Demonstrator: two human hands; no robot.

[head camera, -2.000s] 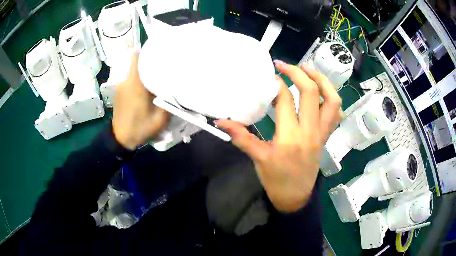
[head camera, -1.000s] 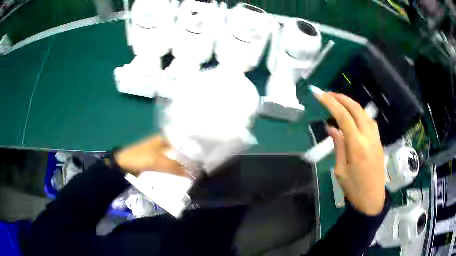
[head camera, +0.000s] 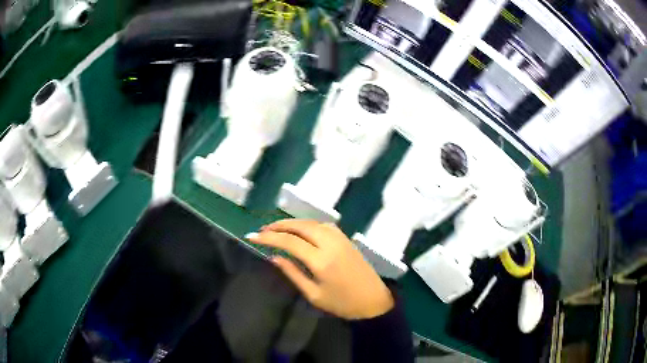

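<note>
My right hand (head camera: 330, 268) is over the bench edge, fingers apart and pointing left, with nothing in it. My left hand is out of the picture. Several white PTZ cameras stand beyond my right hand: one near the printer (head camera: 262, 113), one to its right (head camera: 355, 138), another (head camera: 426, 195) whose base is just right of my hand, and one tilted at the right (head camera: 489, 227). More white cameras (head camera: 60, 127) stand in a row at the left, partly cut off by the edge.
A black label printer (head camera: 184, 42) is at the back with a white label strip (head camera: 170, 127) hanging toward me. A dark flat item (head camera: 149, 152) lies beside it. A monitor (head camera: 496, 71), yellow tape roll (head camera: 519, 259), mouse (head camera: 530, 306) and black pad (head camera: 489, 319) are at the right.
The view has turned right toward the monitor. The camera that my left hand held is no longer in view, nor is my left hand. My right hand remains empty.
</note>
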